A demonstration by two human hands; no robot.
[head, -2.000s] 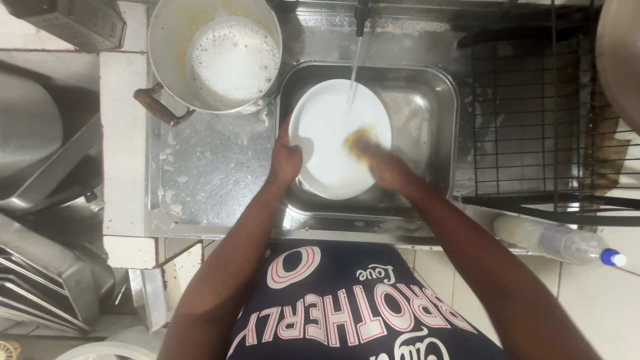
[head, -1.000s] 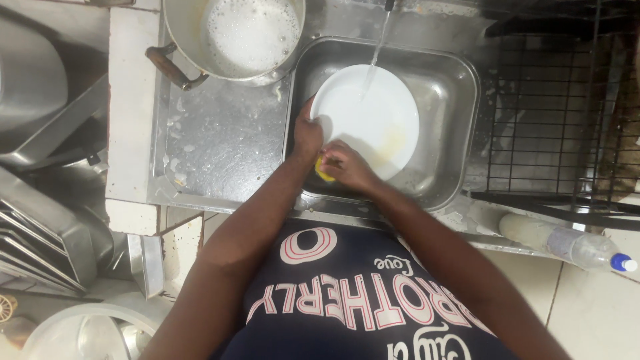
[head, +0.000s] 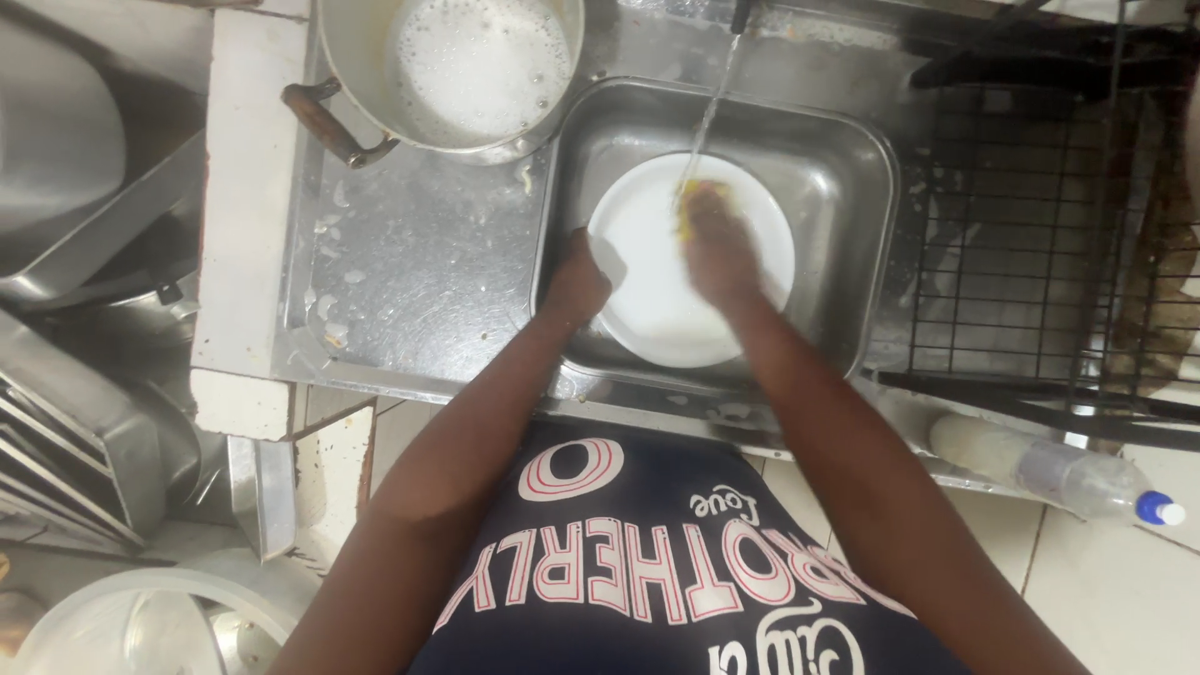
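Note:
Over the stainless steel sink basin, my left hand grips the left rim of a white round plate. My right hand, blurred, holds a yellow sponge against the upper right part of the plate. A thin stream of water runs from the tap onto the plate's top edge, close to the sponge. The fingertips of my left hand are partly hidden at the plate's rim.
A large metal pot with foamy liquid and wooden handles stands on the drainboard, upper left. At right are a black wire rack and a plastic bottle with a blue cap. Metal pans and a translucent tub lie left.
My right hand with the sponge has moved from beside my left hand at the plate's lower left to its upper right. My left hand keeps its hold on the rim.

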